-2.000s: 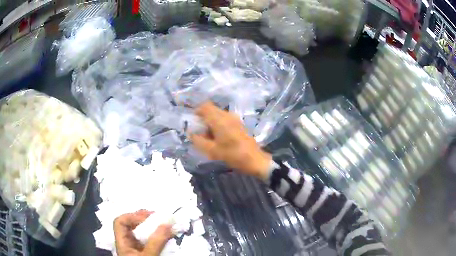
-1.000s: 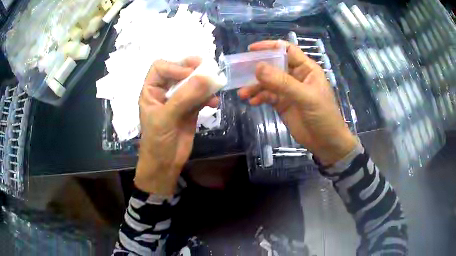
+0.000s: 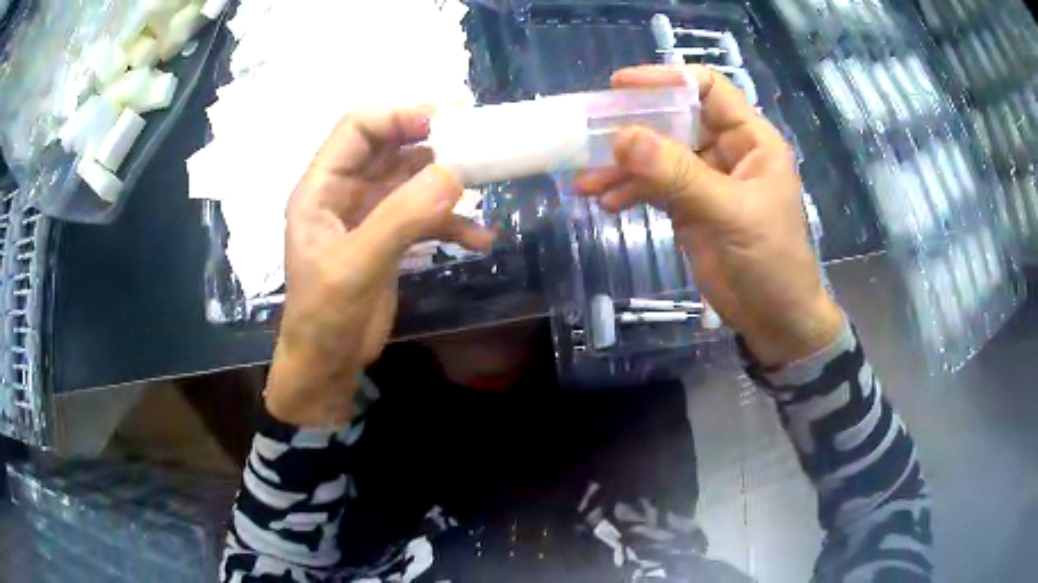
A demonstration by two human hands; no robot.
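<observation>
A clear plastic box [image 3: 643, 114] lies sideways in front of me, its right end held by my right hand [image 3: 711, 188] between thumb and fingers. A white oblong insert [image 3: 512, 139] reaches into the box's left end, partly inside and partly sticking out. My left hand [image 3: 370, 216] holds the insert's left end between thumb and fingers. What lies inside the white piece cannot be seen. A pile of white paper slips [image 3: 330, 68] lies behind my left hand.
The parts tray [image 3: 581, 342] with white-ended rods lies under and behind my right hand. A bag of foam blocks [image 3: 120, 137] is upper left. Another parts tray [image 3: 23, 308] is at the left edge. Trays with white oblongs [image 3: 888, 125] stand right. The table's front edge crosses below my hands.
The view has dropped from the bags to my hands. My right hand has fetched the clear box. The white insert, apart or at the opening a second ago, now sits partly inside it.
</observation>
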